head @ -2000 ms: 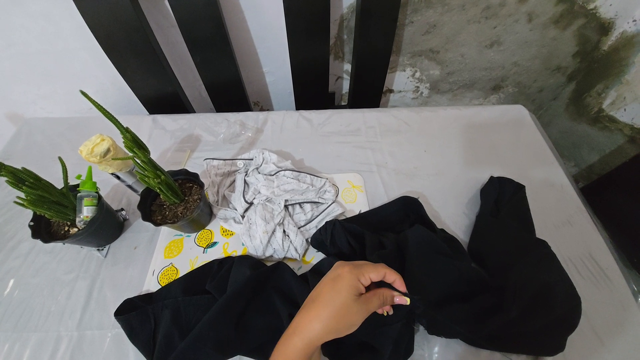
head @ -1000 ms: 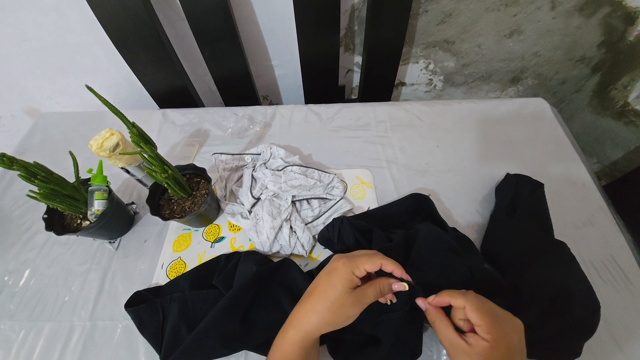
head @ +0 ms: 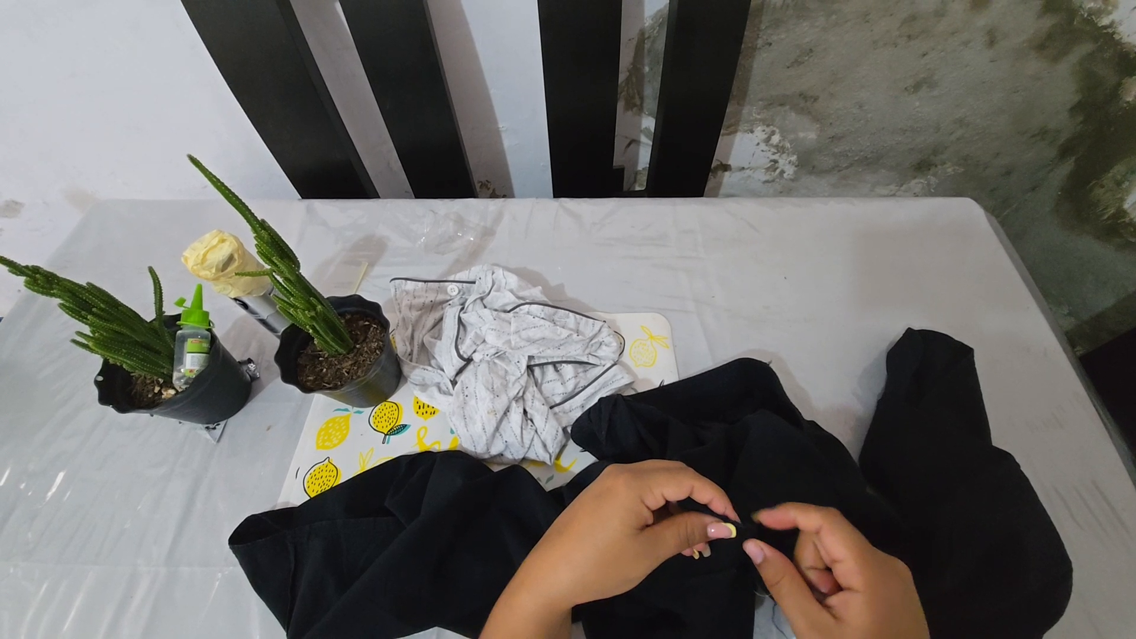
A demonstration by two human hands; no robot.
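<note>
A black cloth garment (head: pixel 399 541) lies bunched across the front of the table. My left hand (head: pixel 630 532) pinches a bit of this fabric between thumb and fingers, near the middle of the garment. Close at its right, my right hand (head: pixel 834 564) has thumb and index finger around the same small piece of black cloth; whether a needle or thread is between the fingertips is too small to tell. Behind the garment, a crumpled white patterned garment with dark piping (head: pixel 524 364) rests on a lemon-print placemat (head: pixel 655 346).
Two potted cacti stand at the left, in a black plastic pot (head: pixel 213 390) and another black pot (head: pixel 377 377). A small green-capped bottle (head: pixel 192 342) sits in the left pot. Behind is a yellow-wrapped item (head: pixel 222 262). Dark slats (head: pixel 581 98) stand beyond the plastic-covered table (head: pixel 843 257).
My right hand, out of view two seconds ago, has come in from the lower right and met my left hand at the black cloth. My left hand stays at about the same part of the garment.
</note>
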